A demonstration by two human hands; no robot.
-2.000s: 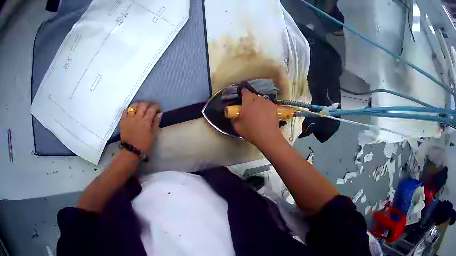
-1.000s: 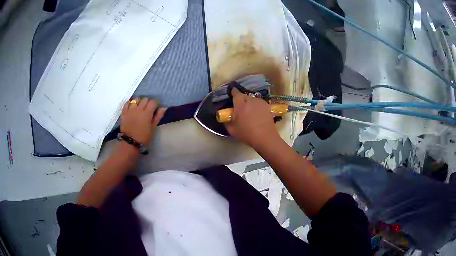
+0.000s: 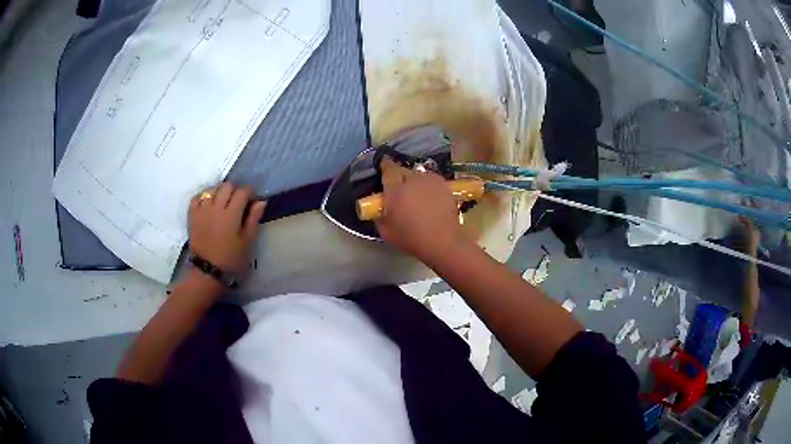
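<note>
The blue-grey garment panel (image 3: 303,113) lies on the pressing table cover, with the white paper pattern piece (image 3: 173,130) over its left part. The dark hem strip (image 3: 297,201) runs along the panel's near edge. My right hand (image 3: 418,204) grips the steam iron (image 3: 347,186) by its orange-yellow handle. The iron's pointed tip faces left and covers the right part of the strip. My left hand (image 3: 224,230) presses flat on the strip and the panel's near edge, fingers slightly bent, beside the pattern's lower right edge.
The table cover (image 3: 347,260) has a brown scorch stain right of the panel. Light blue hoses (image 3: 659,185) run right from the iron. A thin pink-and-blue item (image 3: 18,251) lies at left. A red item (image 3: 679,380) is at lower right. Another person's arm (image 3: 748,277) shows at far right.
The iron and my right hand have moved left along the dark strip. My left hand has moved slightly left. At right, a blurred blue-grey shape has left the floor area and another person's arm now shows.
</note>
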